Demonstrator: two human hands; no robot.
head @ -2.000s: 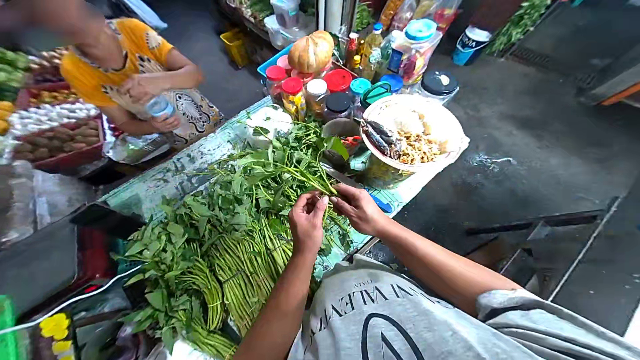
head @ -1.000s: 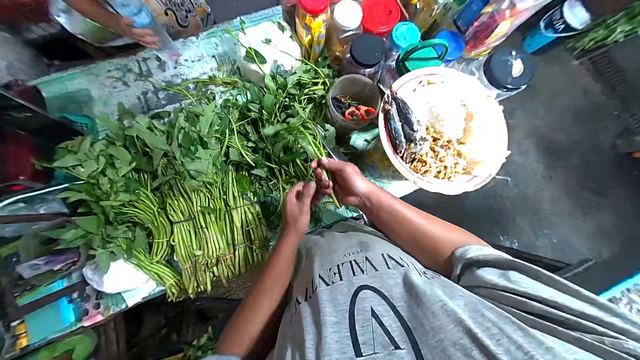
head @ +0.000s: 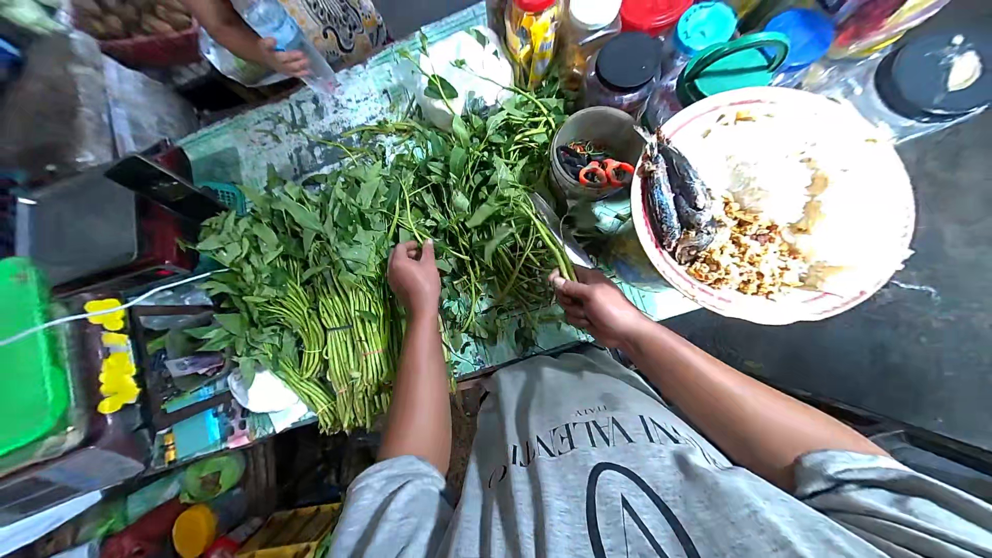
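A pile of leafy green vegetable stems (head: 465, 186) lies across the painted wooden table (head: 480, 353). At its lower left are tied bundles of long green stems (head: 353, 349), cut ends toward my body. My left hand (head: 415, 275) is at the loose greens just right of the bundles, fingertips on a thin stem; its grip is partly hidden. My right hand (head: 593, 306) holds a few thick green stems by their lower ends, leaves pointing away from me. Beside these stems lies a metal blade (head: 559, 229), its handle hidden near my right hand.
A bowl of rice, fish and chopped food (head: 837, 256) sits at the right edge. Behind it stand lidded jars (head: 626, 70) and a tub with orange-handled scissors (head: 597, 128). A white plastic bag (head: 465, 70) lies behind the greens. Another person's hand (head: 287, 58) holds a plastic bottle (head: 291, 35).
My hands were close together at the stems one second ago and are now apart, the left over the greens near the bundles. The view has moved closer over the table since two seconds ago.
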